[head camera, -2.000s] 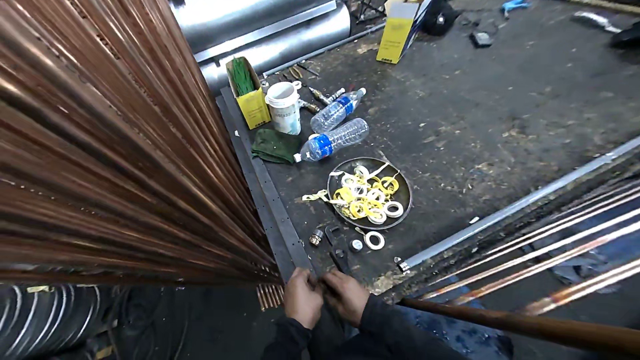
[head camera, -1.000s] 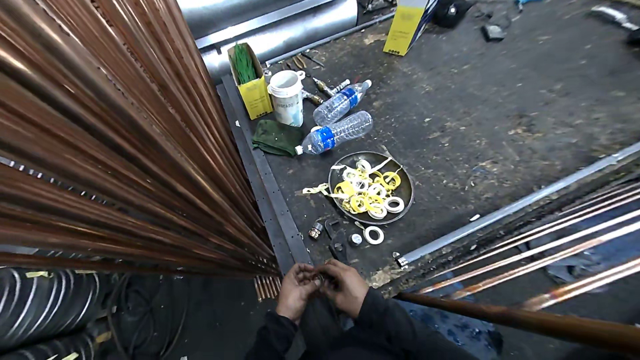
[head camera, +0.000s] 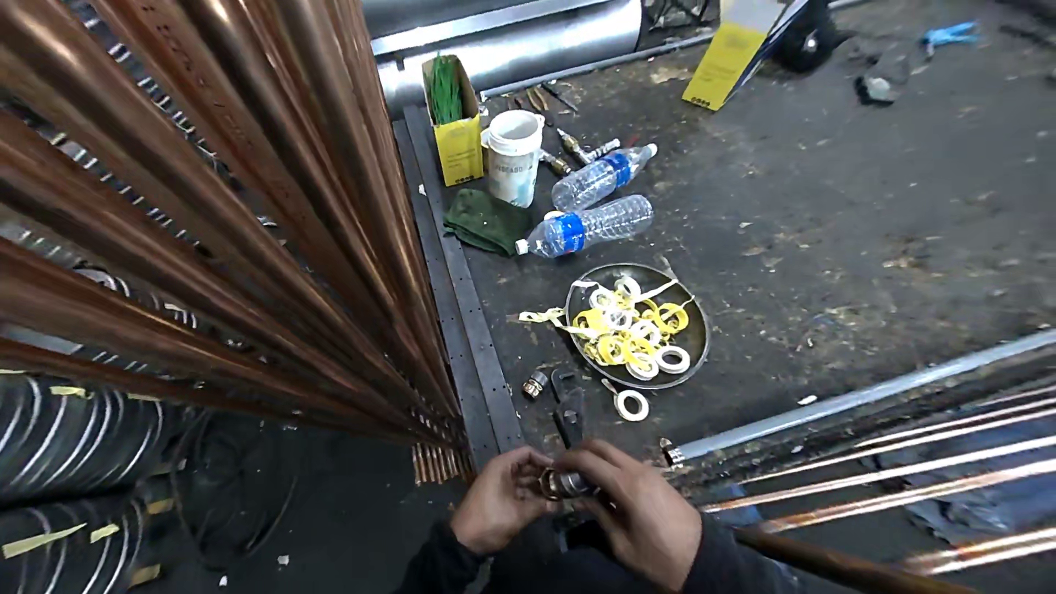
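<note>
At the near edge of the dark workbench, my left hand (head camera: 505, 501) and my right hand (head camera: 634, 507) meet around a small metal fitting (head camera: 568, 484). The left fingers hold its brass-coloured end; the right fingers and thumb grip the silvery end. Just beyond my hands lies a dark adjustable wrench (head camera: 568, 404), its handle partly hidden behind the right one. Another metal fitting (head camera: 535, 384) rests left of the wrench's jaws. On its right is a white tape roll (head camera: 631, 405). Behind stands a round metal pan (head camera: 700, 351) holding several white and yellow tape rolls.
Copper pipes (head camera: 313, 206) fill the left side. Clear plastic bottles (head camera: 619, 219), a green cloth (head camera: 487, 221), a white tub (head camera: 513, 161) and a yellow box (head camera: 459, 153) stand or lie farther back. A metal conduit (head camera: 866, 392) runs along the right; corrugated coils (head camera: 66, 445) sit lower left.
My hands, low at the bench edge two seconds ago, have risen a little and now show the fitting between them. Their grip has turned so that the fingers face each other.
</note>
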